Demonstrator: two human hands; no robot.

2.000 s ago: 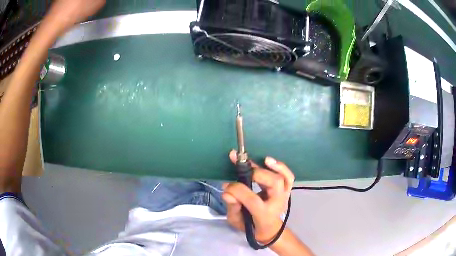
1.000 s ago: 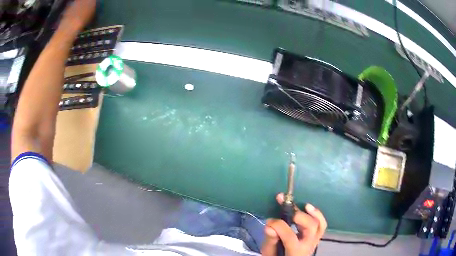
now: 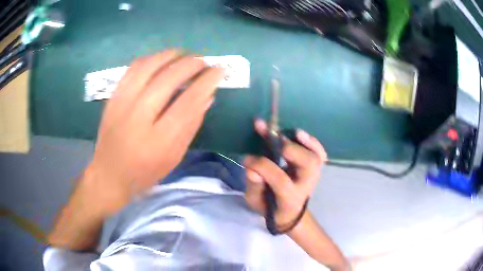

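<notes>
A white strip (image 3: pixel 236 71) with faint round marks lies level over the green mat, its middle hidden by my left hand (image 3: pixel 153 116). My left hand is blurred, palm down, and I cannot tell if its fingers grip the strip. My right hand (image 3: pixel 286 172) holds a soldering iron (image 3: pixel 274 106) like a pen, its thin tip pointing away from me, right of the strip and apart from it. A thin silvery strand (image 3: pixel 231 160) runs left from the fingers of my right hand.
A black fan (image 3: pixel 318 16) stands at the far side, beside a green part (image 3: pixel 397 24). A sponge tray (image 3: pixel 398 84) and the soldering station (image 3: pixel 450 137) are at the right. A blurred solder reel (image 3: pixel 34 25), dark strips (image 3: pixel 11 55) and tan board (image 3: pixel 15 114) are at the left.
My left hand has come from the far left to the middle, and the white strip now shows under it. My right hand still holds the iron. The view has shifted.
</notes>
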